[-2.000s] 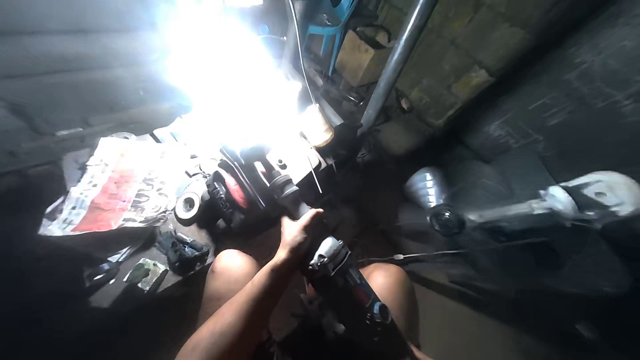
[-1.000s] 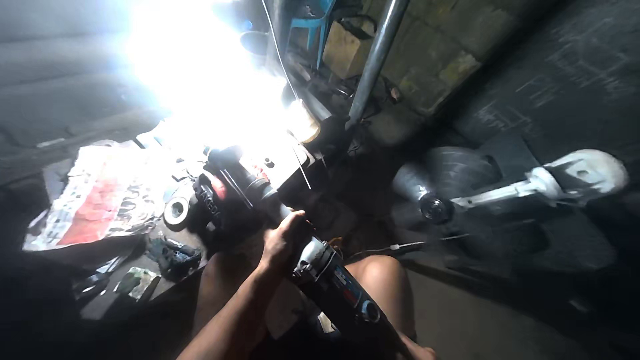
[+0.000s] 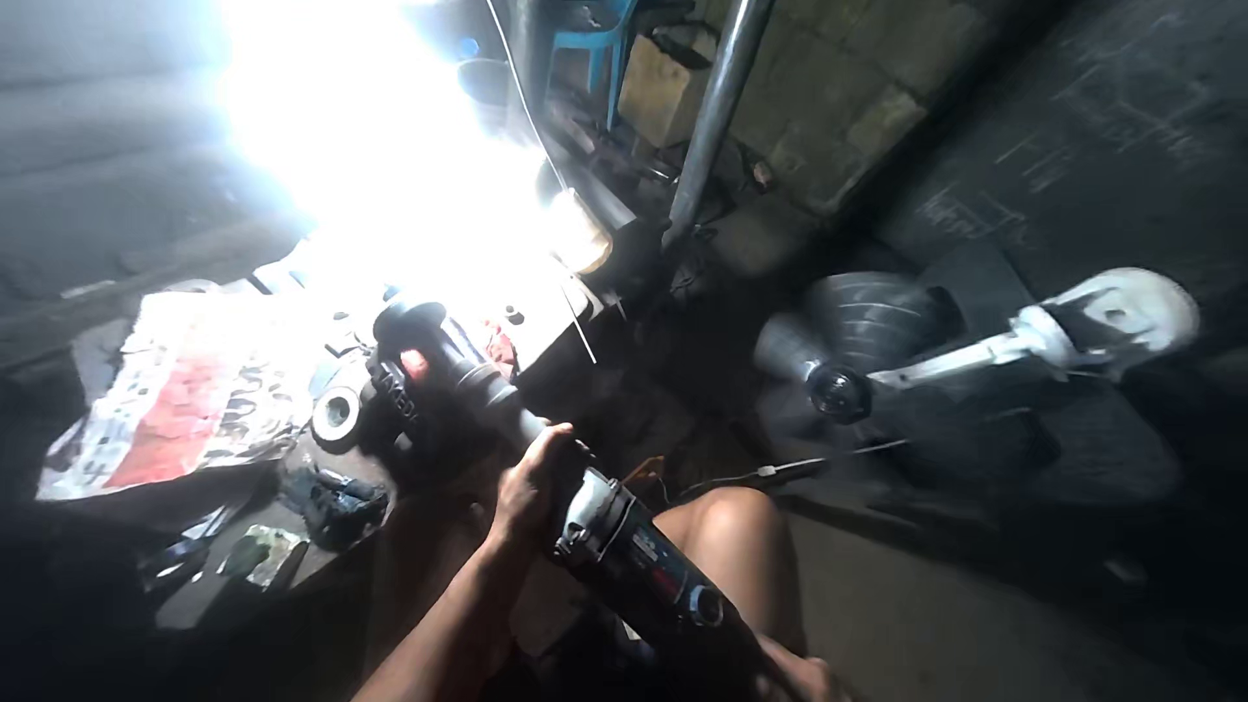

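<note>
A dark power tool with a metal gear head, apparently an angle grinder [image 3: 648, 561], lies diagonally above my lap. My left hand [image 3: 531, 478] is closed in front of the gear head, at the near end of a grey cylindrical metal part [image 3: 478, 380]. Whether that part joins the tool is unclear. Low in the view, my right hand [image 3: 799, 668] is at the tool's rear end, mostly hidden by shadow and the frame's edge; its fingers cannot be made out. Just left of the grey part is a black and red object [image 3: 395, 375], beside a pale ring-shaped part [image 3: 336, 414].
Glare covers the upper left. A printed sack or sheet [image 3: 185, 390] lies on the left, near a dark crumpled item [image 3: 336, 502]. A metal pole [image 3: 717, 117], a blue plastic chair [image 3: 590, 39] and a box [image 3: 663, 88] stand behind. An apparent fan [image 3: 838, 390] with blurred blades is at right.
My left hand has stayed closed at the front of the tool. The fan's blurred blades show differently between frames. The view has shifted slightly.
</note>
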